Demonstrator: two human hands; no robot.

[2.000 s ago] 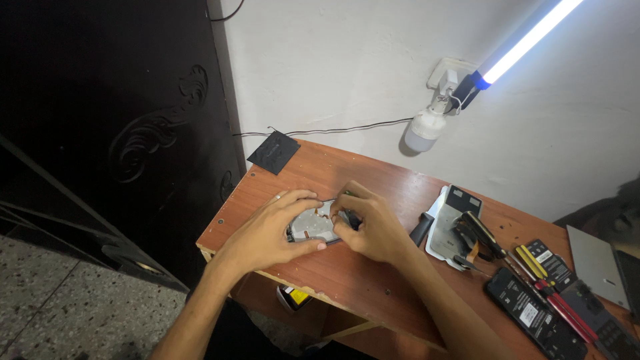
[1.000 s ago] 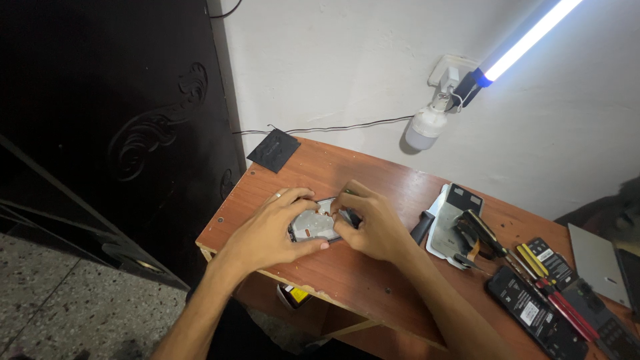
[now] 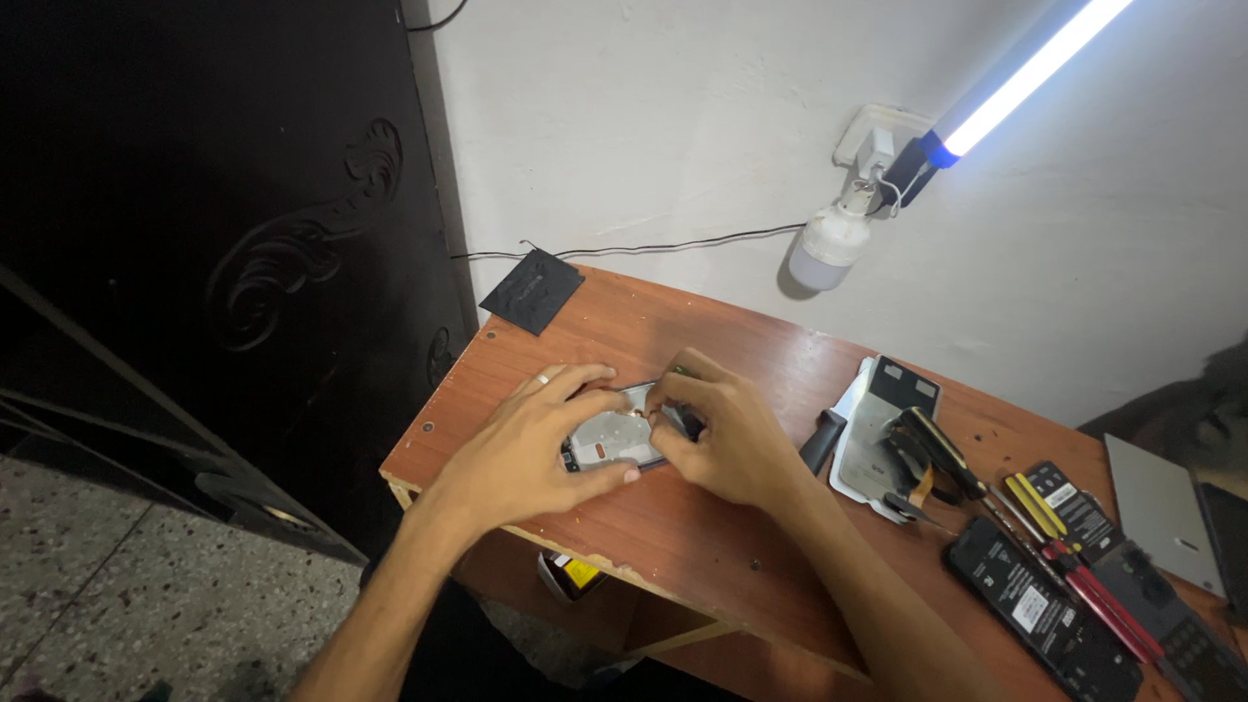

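A phone frame with a silvery metal inner plate (image 3: 609, 439) lies on the wooden table, between my hands. My left hand (image 3: 531, 444), with a ring on one finger, grips it by its left end, the thumb along the near edge and the fingers at the far edge. Over the right end of the frame is my right hand (image 3: 721, 424), its thumb and fingertips pinched together at the plate. Something small and greenish shows by its index finger; what the fingertips hold is too small to tell.
A dark flat panel (image 3: 534, 291) lies at the table's far left corner. To the right are a black-handled knife (image 3: 824, 441), a phone back part (image 3: 892, 429), a black phone part (image 3: 1038, 609), red-handled pliers (image 3: 1107, 604) and a grey panel (image 3: 1160, 512). A bulb (image 3: 831, 246) hangs at the wall.
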